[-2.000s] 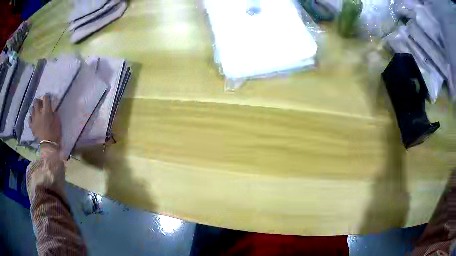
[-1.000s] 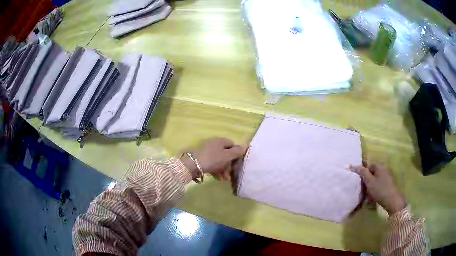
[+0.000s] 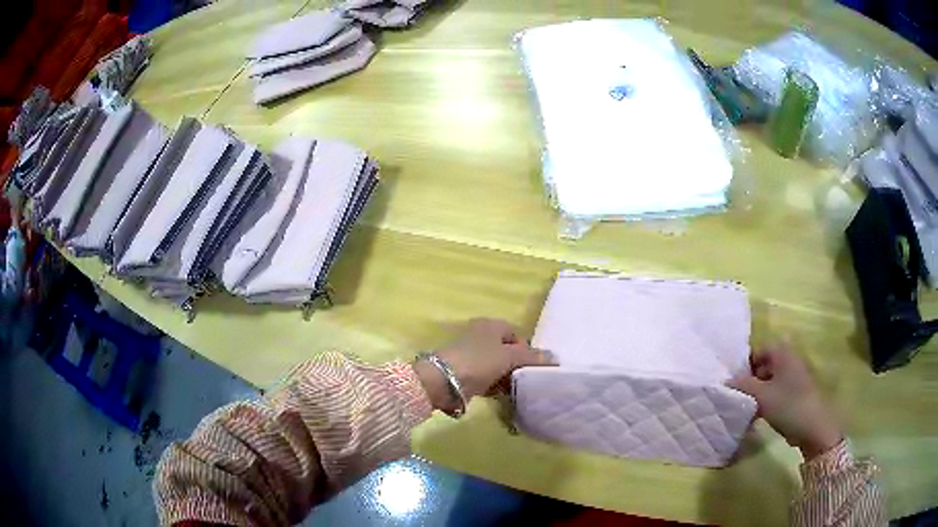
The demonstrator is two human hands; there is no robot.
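A pale pink-lilac quilted pouch [image 3: 638, 412] lies on the table in front of me. Its near part shows diamond stitching and is folded up over the smooth far part. My left hand [image 3: 483, 365] holds the pouch's left side at the fold, fingertips on top. My right hand [image 3: 787, 391] holds the right side at the same fold, thumb on the edge. The undersides of both hands' grips are hidden. A flat stack of glossy clear bags [image 3: 633, 134] lies beyond the pouch.
Unpacked pouches [image 3: 298, 226] lie in rows at the left, with more pouches [image 3: 309, 57] at the back left. A black tape dispenser [image 3: 887, 283] stands at the right. A green roll [image 3: 794, 113] and crumpled clear plastic [image 3: 823, 67] are at the back right. The table edge curves nearby.
My left hand first moved from the left piles to the pouch now in front of me. Since then the pouch has gone from lying flat to folded across, with quilting showing on its near part.
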